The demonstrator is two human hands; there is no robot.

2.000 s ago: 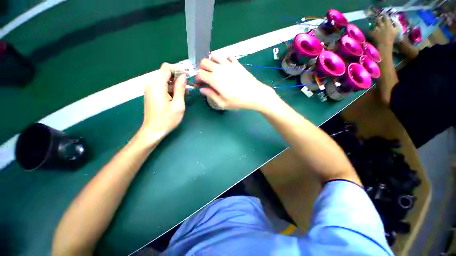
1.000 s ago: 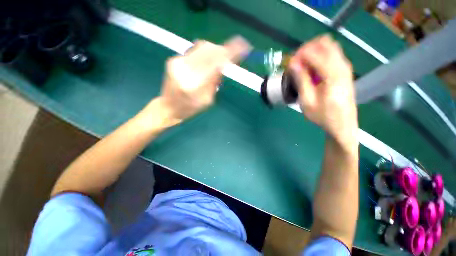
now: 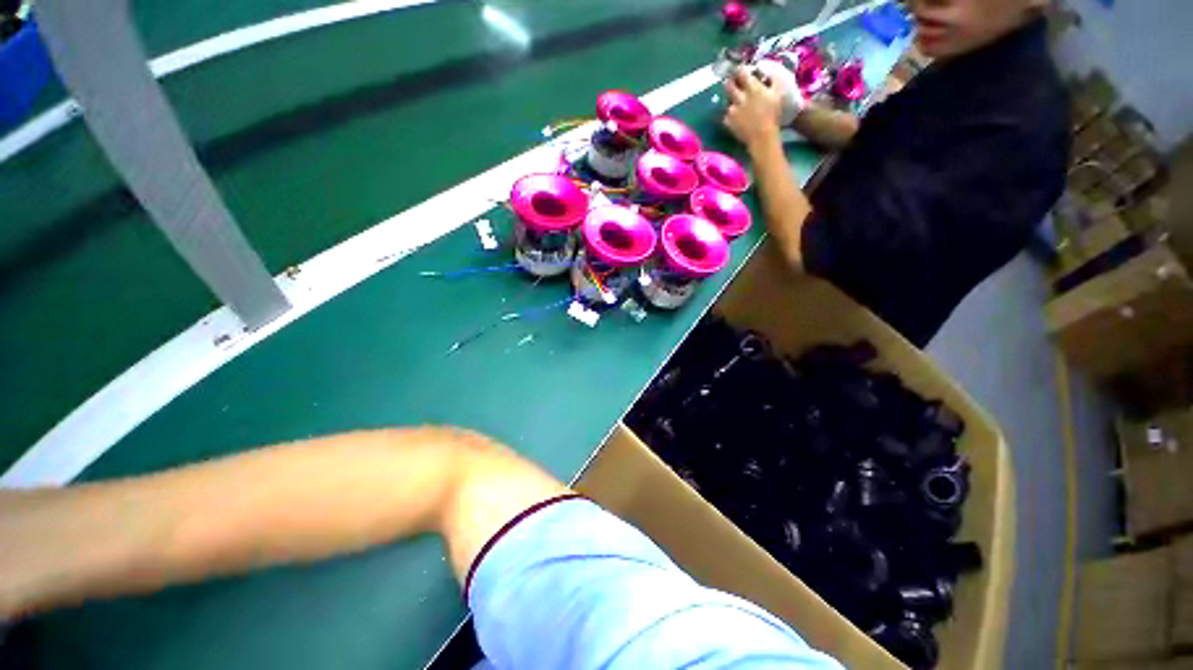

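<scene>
Several motor units with shiny pink funnels (image 3: 619, 233) stand upright in a cluster on the green bench (image 3: 380, 373). Their bodies are grey-silver, with coloured lead wires and small white connectors (image 3: 584, 314) around their bases. Blue leads (image 3: 478, 271) trail out to the left on the bench. My right forearm crosses the lower left of the view and runs out at the left edge, so my right hand is cut off. My left hand is out of the picture.
An open parts carton (image 3: 990, 524) full of black parts stands below the bench edge at right. A person in dark clothing (image 3: 935, 170) works beyond it, hands at more pink-topped units. A grey upright (image 3: 157, 157) rises from the white rail (image 3: 124, 393). Cartons (image 3: 1132, 308) stand far right.
The view has swung right, bringing the motor units to the middle and the parts carton in. Both my hands and the unit my right hand held have left the picture.
</scene>
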